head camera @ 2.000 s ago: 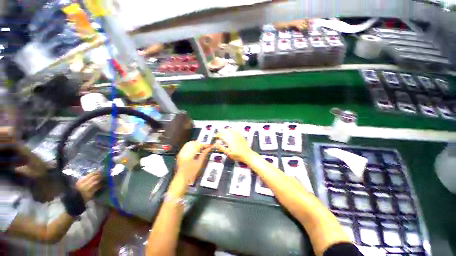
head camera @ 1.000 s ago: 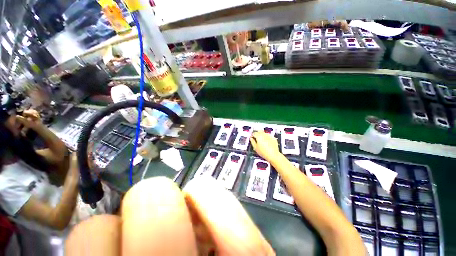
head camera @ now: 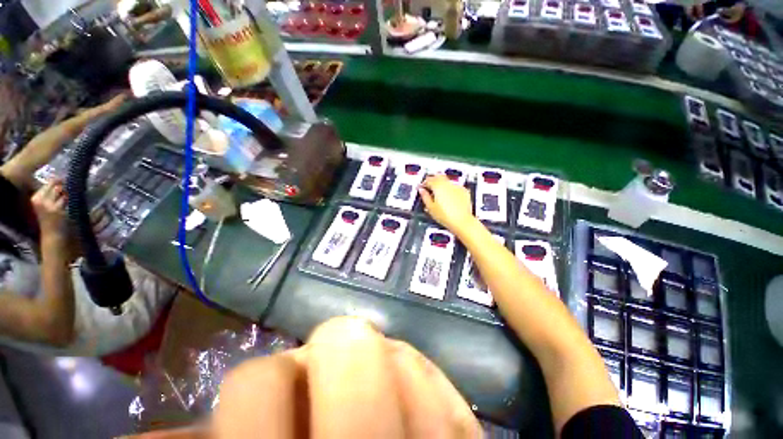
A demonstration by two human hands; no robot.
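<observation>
A clear phone tray (head camera: 302, 262) holds two rows of phones, white backs up with red and black top ends. My right hand (head camera: 446, 204) rests over the third phone of the back row, fingers bent down beside the second phone (head camera: 405, 189); whether it grips anything is hidden. My left hand (head camera: 343, 386) is large and blurred close to the camera at the bottom edge, fingers curled; what it holds, if anything, cannot be seen.
Right: lens tray (head camera: 725, 343) with white paper (head camera: 637, 260), bottle (head camera: 642, 199) behind. Left: black flexible arm (head camera: 79, 171), brown box (head camera: 313, 163), tweezers (head camera: 270, 262), neighbouring worker (head camera: 43, 283). Crinkled film (head camera: 202, 364) lies below the bench. Stacked trays (head camera: 575, 39) stand beyond the green conveyor (head camera: 515, 111).
My left hand has left the phone tray and come up close to the camera, now lower in view than a second ago. My right hand stays at the back row. The view has tilted down.
</observation>
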